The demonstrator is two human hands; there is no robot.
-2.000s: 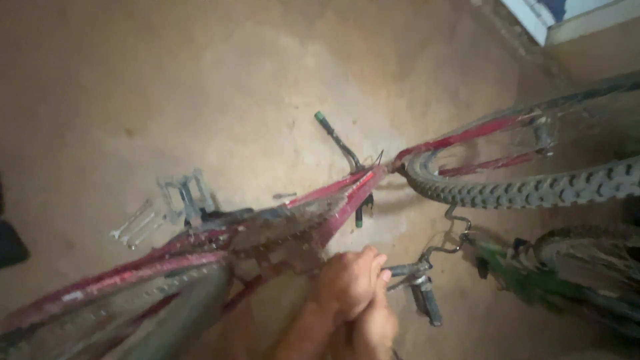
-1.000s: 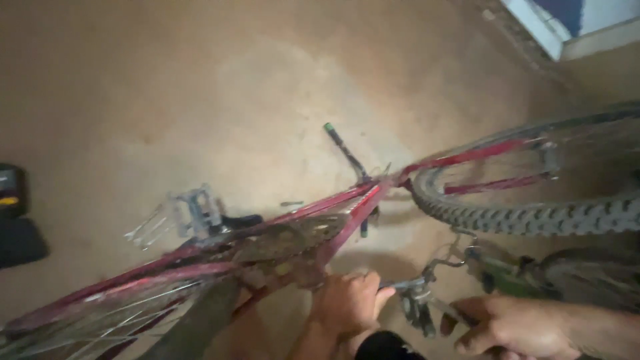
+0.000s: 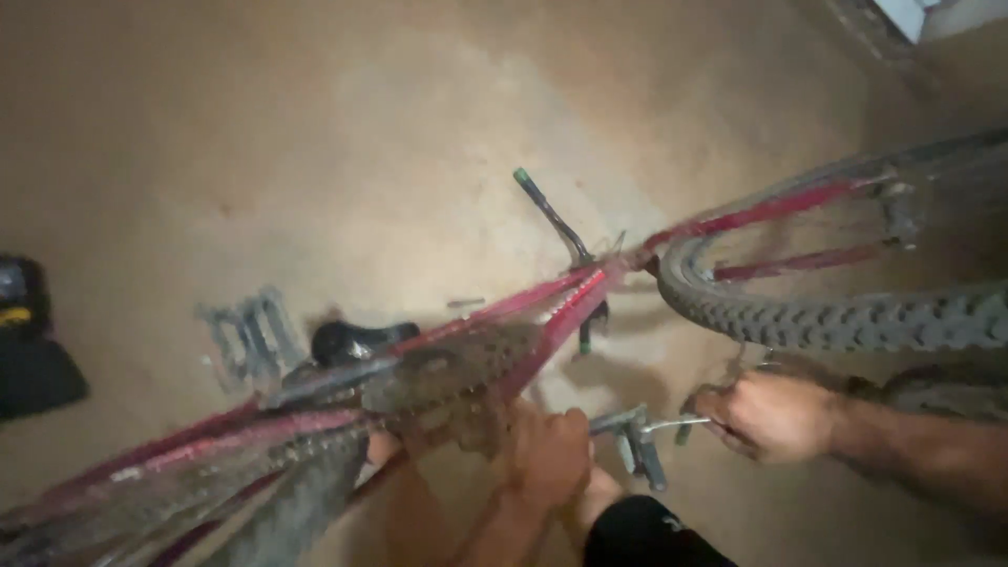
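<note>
A red bicycle frame [image 3: 567,315] lies across the view, its dirty chainring [image 3: 457,366] near the middle. My left hand [image 3: 551,449] closes around the crank arm beside the chainring; the fingers hide most of the arm. At the crank's outer end is a pedal [image 3: 642,453]. Slim and metallic, a tool that looks like a wrench [image 3: 677,422] reaches from the pedal to my right hand [image 3: 760,417], which grips its other end. The image is blurred, and how the tool meets the pedal cannot be told.
A knobby tire [image 3: 827,323] fills the right side, above part of another wheel [image 3: 945,390]. Handlebar [image 3: 547,209] and black saddle [image 3: 358,340] show beyond the frame. Metal tools [image 3: 252,339] lie on the floor near a black case [image 3: 35,378]. A black item [image 3: 646,535] is at the bottom.
My hands were together at the crank two seconds ago. My right hand has since moved apart to the right, then up in the view over the last second. My left hand remains near the crank.
</note>
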